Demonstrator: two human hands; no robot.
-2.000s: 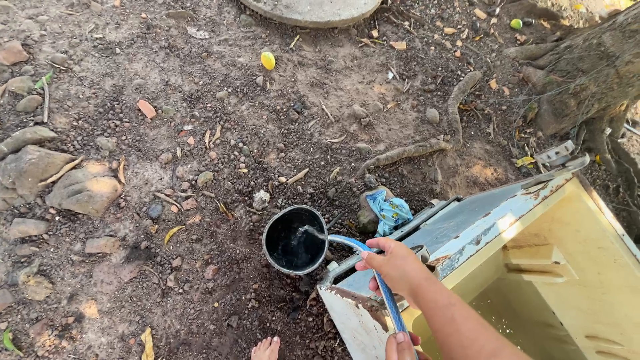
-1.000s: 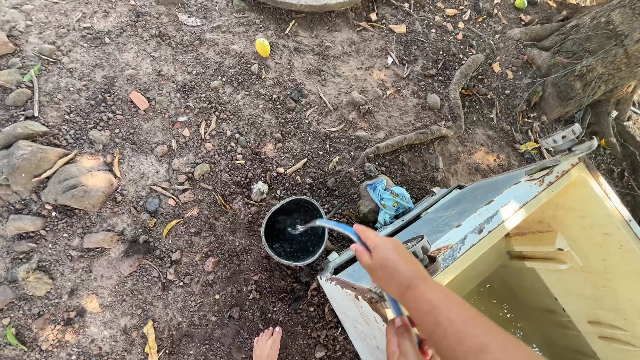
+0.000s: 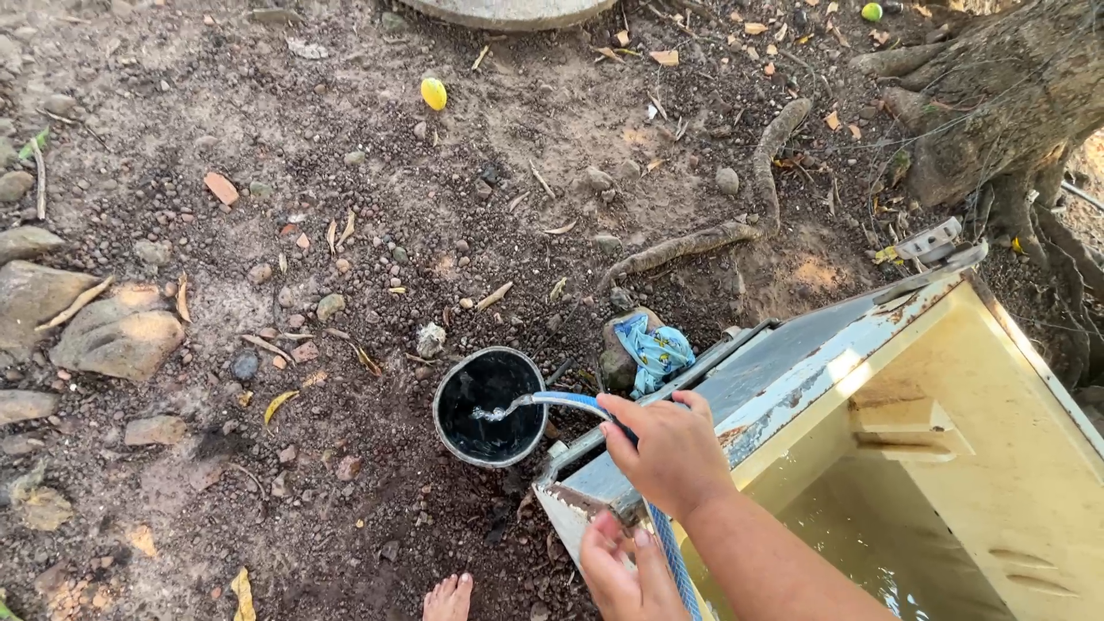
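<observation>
My right hand (image 3: 668, 448) grips a blue braided hose (image 3: 565, 398) near its end, above the corner of a rusty, light-coloured metal container. Water runs from the hose end into a dark round bucket (image 3: 490, 407) standing on the soil. My left hand (image 3: 625, 569) is lower down, just left of the hose's lower stretch, with its fingers apart and somewhat blurred; it holds nothing that I can see. The open metal container (image 3: 793, 392) at the right has a cream inside, with murky water (image 3: 862, 526) in it.
A blue patterned cloth (image 3: 654, 352) lies on a stone beside the container. Tree roots (image 3: 690, 246) and a trunk (image 3: 1000, 103) are at the upper right. Large stones (image 3: 121, 336) lie left, a round slab (image 3: 517, 10) at the top. A bare foot (image 3: 448, 598) shows below.
My left hand has let go of the hose and moved left of it. My right hand still holds the hose over the bucket, with water running.
</observation>
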